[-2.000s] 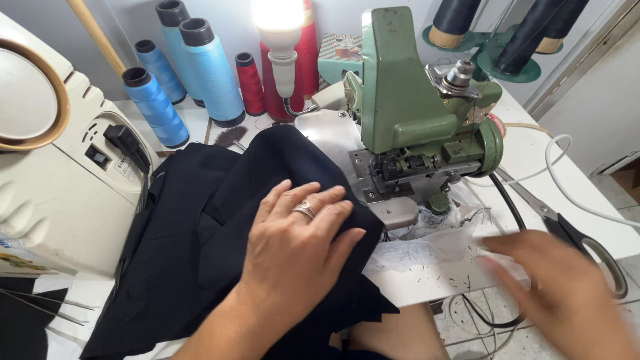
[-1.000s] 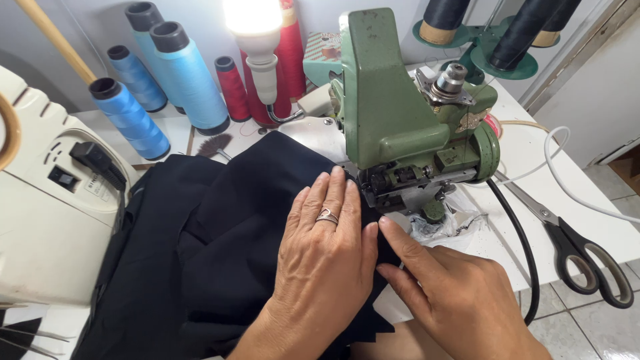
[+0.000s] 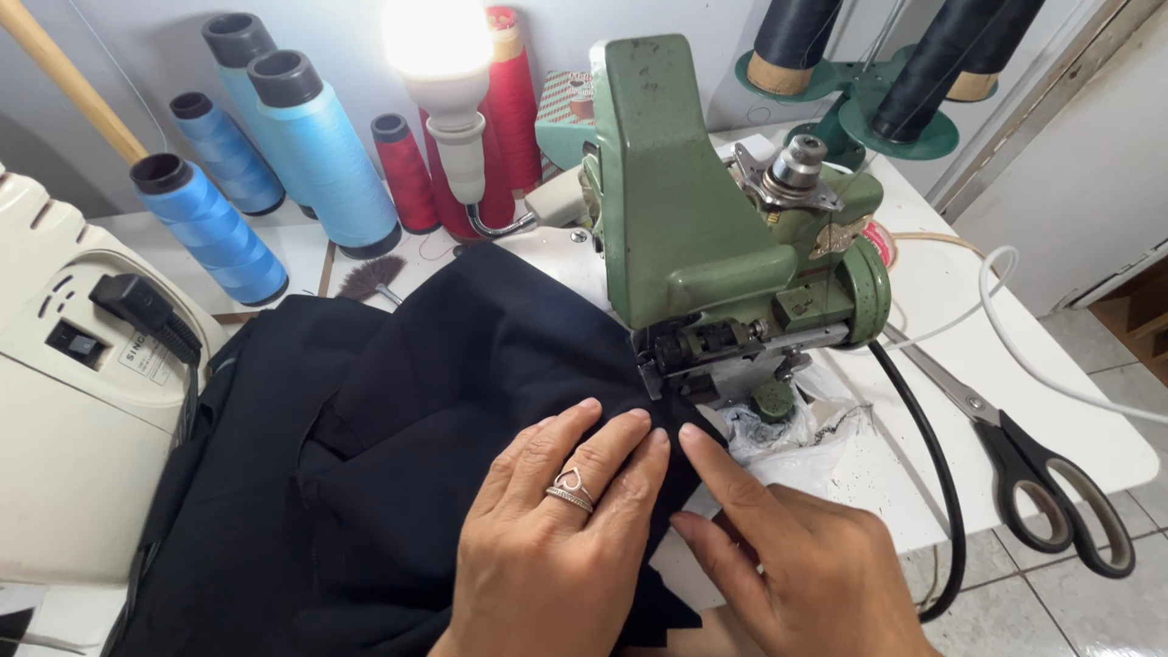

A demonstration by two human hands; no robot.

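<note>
Dark navy fabric [image 3: 392,429] lies in folds over the table, its right part reaching under the presser foot [image 3: 650,379] of a green overlock sewing machine [image 3: 675,201]. My left hand [image 3: 566,520], with rings on one finger, rests flat on the fabric just in front of the foot, fingers slightly apart. Beside it, my right hand [image 3: 785,557] touches the fabric's right edge with the index fingertip; the thumb is at the edge lower down, and the other fingers are curled and partly hidden. Whether thumb and finger pinch the cloth cannot be told.
Black-handled scissors [image 3: 1022,474] lie right of a black cable [image 3: 940,493]. A cream Singer machine [image 3: 82,383] stands at left. Blue thread cones [image 3: 324,151], red cones [image 3: 406,173] and a lit bulb [image 3: 443,55] are behind. Black cones [image 3: 944,73] stand back right, a small brush [image 3: 372,276] by the fabric.
My right hand has come in from the right to the fabric's edge. My left hand has moved from the middle of the fabric to near the presser foot, then slightly back from it.
</note>
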